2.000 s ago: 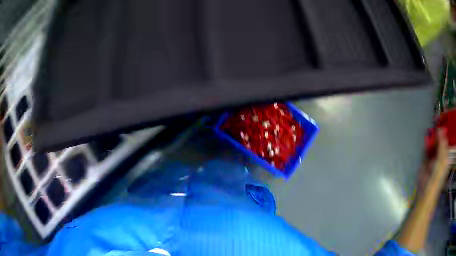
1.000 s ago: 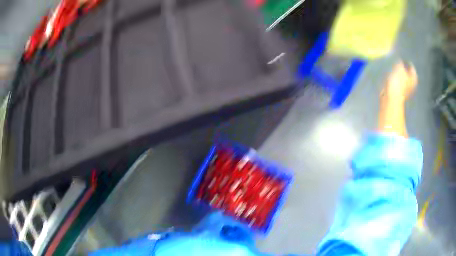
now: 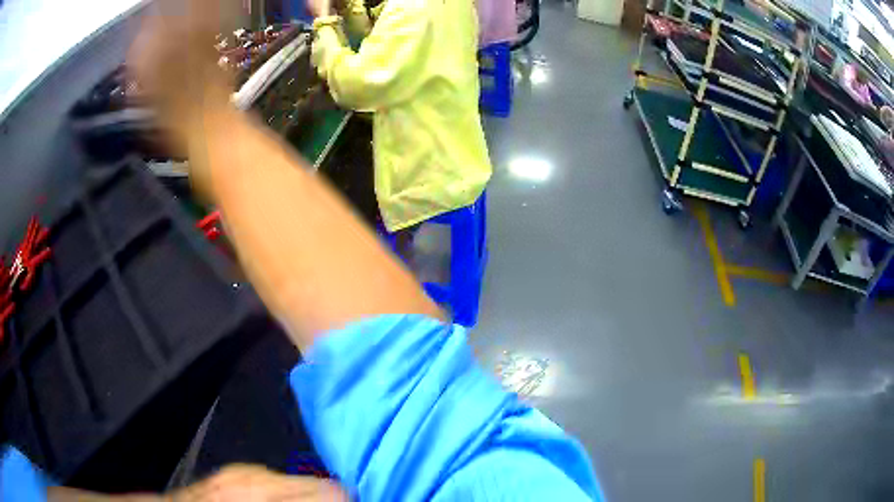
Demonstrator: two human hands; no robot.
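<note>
The large black foam tray (image 3: 116, 294) is tilted at the lower left, with wide compartments bare in its middle. Red spring clamps (image 3: 27, 257) lie at its far left side. My right hand (image 3: 186, 69) is raised above and beyond the tray at the upper left; it is strongly blurred, and its fingers and anything in them are unclear. My left hand (image 3: 250, 484) is low at the bottom edge, below the tray's near side, partly cut off; its fingers do not show clearly. A small red piece (image 3: 209, 225) shows beside my right forearm.
A person in a yellow garment (image 3: 431, 108) is at the bench ahead, with a blue stool (image 3: 469, 260) below. A wheeled rack (image 3: 701, 108) and a side table (image 3: 833, 201) stand at the right. Grey floor with yellow lines (image 3: 714, 250) lies between.
The view has swung up and towards the aisle. My right arm has moved from the right side across to the upper left. The tray now sits lower left, and the bin of clamps has nearly left view.
</note>
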